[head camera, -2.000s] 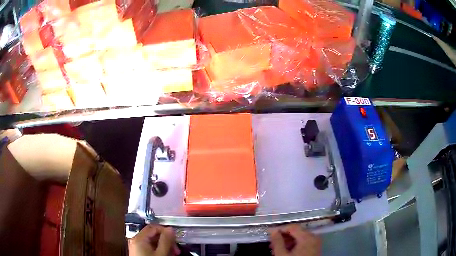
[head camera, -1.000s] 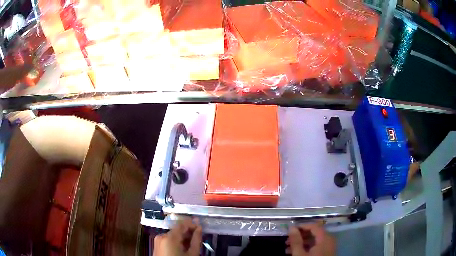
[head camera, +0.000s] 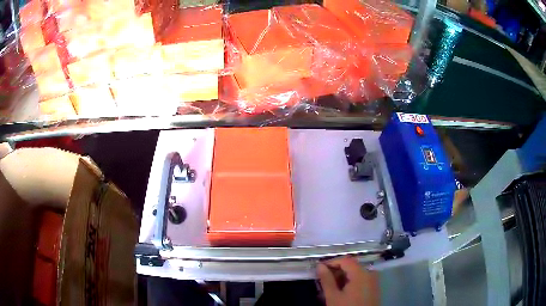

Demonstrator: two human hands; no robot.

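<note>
An orange-red flat product box [head camera: 251, 191] lies upright lengthwise on the whitish plate of the heat sealer [head camera: 326, 179]. A glossy line shows along its near top edge. The silver sealing bar [head camera: 269, 253] runs across the plate's near edge, just in front of the box. My right hand [head camera: 347, 282] is at the bottom, below the right part of the bar, fingers curled; whether it pinches film cannot be told. My left hand is not in view. The blue sealer control box [head camera: 419, 173] stands right of the plate.
Orange boxes in clear film [head camera: 275, 66] are piled on the green conveyor belt [head camera: 479, 83] behind the sealer, with a teal glittery cylinder [head camera: 444, 51] at right. An open brown carton [head camera: 99, 239] with orange boxes stands at left. A whitish frame [head camera: 494, 221] is at right.
My left hand has gone out of the picture. Clear film seen at the bar between both hands earlier no longer shows clearly. The camera view has shifted; the box stays on the plate.
</note>
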